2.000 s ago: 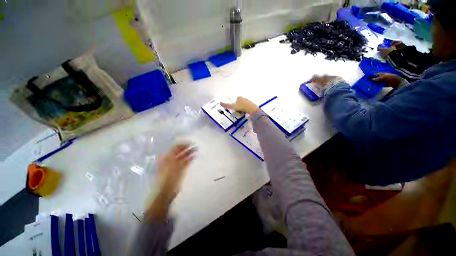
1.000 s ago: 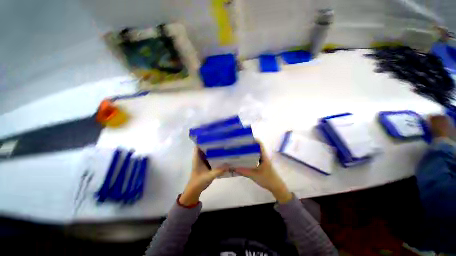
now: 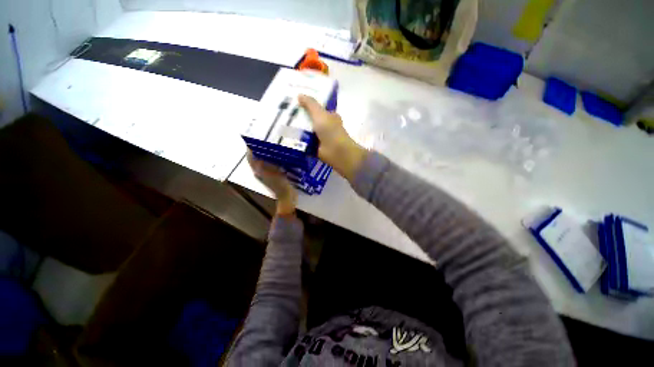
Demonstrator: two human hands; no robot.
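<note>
A small stack of flat white retail cable boxes with blue edges [image 3: 276,118] is held at the left part of the white table, the top one showing two dark cable plugs. My right hand [image 3: 330,132] grips the stack from the right, fingers on the top face. My left hand [image 3: 274,180] is at its lower front edge, partly hidden below it. More blue-edged boxes [image 3: 319,179] show just under and behind the held stack, largely covered; whether the stack touches them I cannot tell.
Clear plastic pieces [image 3: 459,129] lie mid-table. Waiting boxes [image 3: 570,247] lie at the right. At the back are an orange roll [image 3: 313,62], a tote bag [image 3: 416,36], a blue bin [image 3: 486,70] and flat blue pieces [image 3: 559,95]. A brown carton [image 3: 172,265] stands below the table.
The view has turned left. The stack of boxes has moved left from the middle of the table to the finished boxes, and its printed front now faces up. The coworker is out of view.
</note>
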